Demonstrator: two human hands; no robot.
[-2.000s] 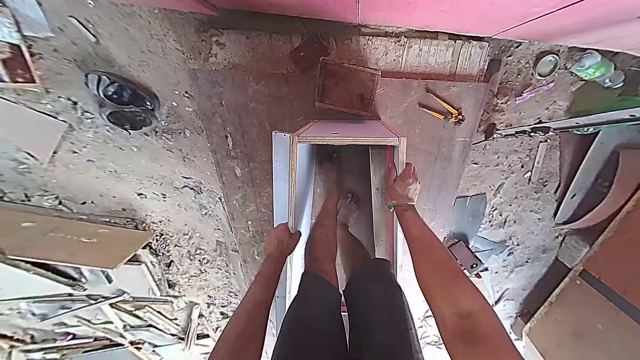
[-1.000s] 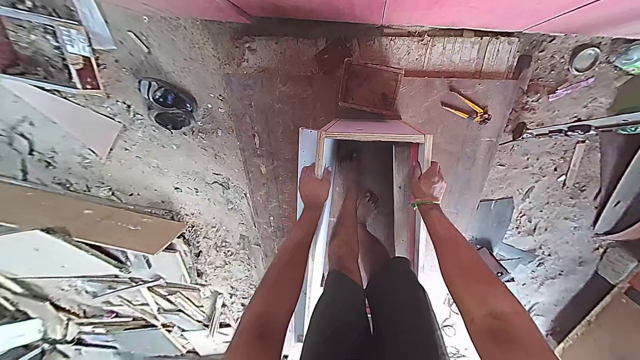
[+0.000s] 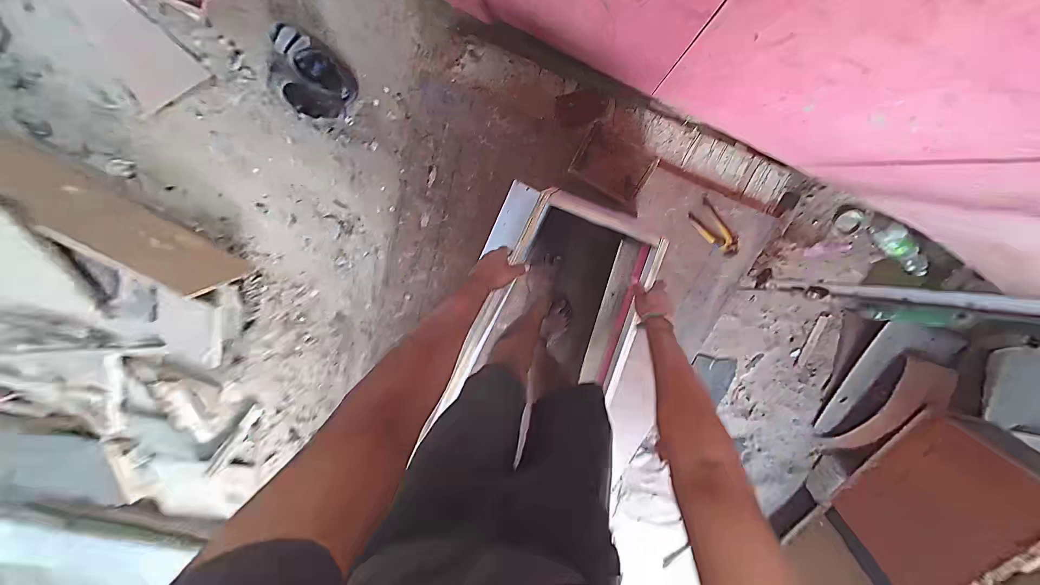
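Note:
A long open box frame of wood-edged boards (image 3: 605, 214) surrounds my lower legs and bare feet. My left hand (image 3: 497, 270) grips its left side, near the far corner, beside a pale strip of board (image 3: 512, 215). On the right side, my right hand (image 3: 652, 301) holds the edge by a pink-red strip (image 3: 632, 305); a band circles that wrist. Pliers with yellow handles (image 3: 717, 227) lie on the brown board (image 3: 691, 195) beyond the right side. The near end of the frame is hidden by my shorts and legs.
Dark sandals (image 3: 313, 73) lie at the upper left. Board offcuts (image 3: 162, 439) and a brown panel (image 3: 122, 219) are on the left. A pink wall (image 3: 812, 89) stands ahead. A plastic bottle (image 3: 898, 244), a metal bar (image 3: 934, 299) and a reddish-brown panel (image 3: 942, 487) are on the right.
My left hand was lower on the frame's left side two seconds ago and now holds it nearer the far corner. My right hand stays on the right side. The view has rotated.

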